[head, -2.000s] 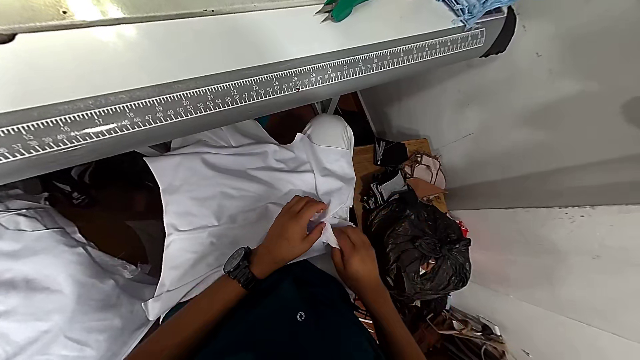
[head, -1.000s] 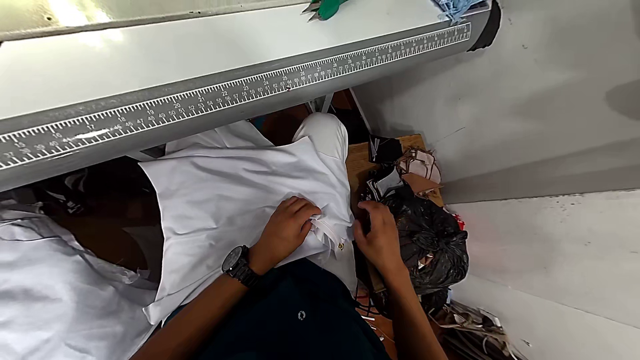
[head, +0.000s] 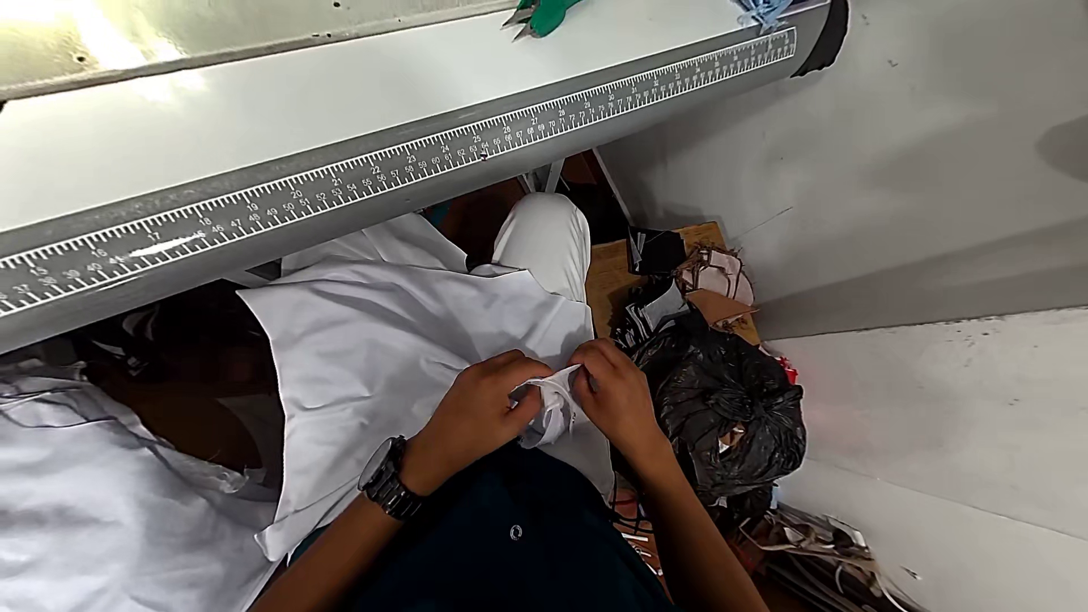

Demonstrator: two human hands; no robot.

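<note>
White fabric (head: 365, 340) lies across my lap, with a bunched, folded part (head: 554, 408) raised between my hands. My left hand (head: 480, 408), with a dark wristwatch (head: 393, 478) on its wrist, pinches the left side of that fold between thumb and fingers. On the fold's right side, my right hand (head: 614, 395) grips its upper edge with thumb and fingertips. The two hands are close together but apart. Part of the fold is hidden behind my fingers.
A table edge with a printed ruler scale (head: 408, 166) runs above my lap. Green-handled snips (head: 544, 15) lie on the tabletop. More white fabric (head: 102, 501) is at the left. A black plastic bag (head: 731, 408), fabric scraps (head: 718, 276) and a grey wall (head: 892, 170) are at the right.
One second ago my right hand was off the fabric, to the right of the fold; now it has come back left and holds the fold's edge. My left hand keeps its hold.
</note>
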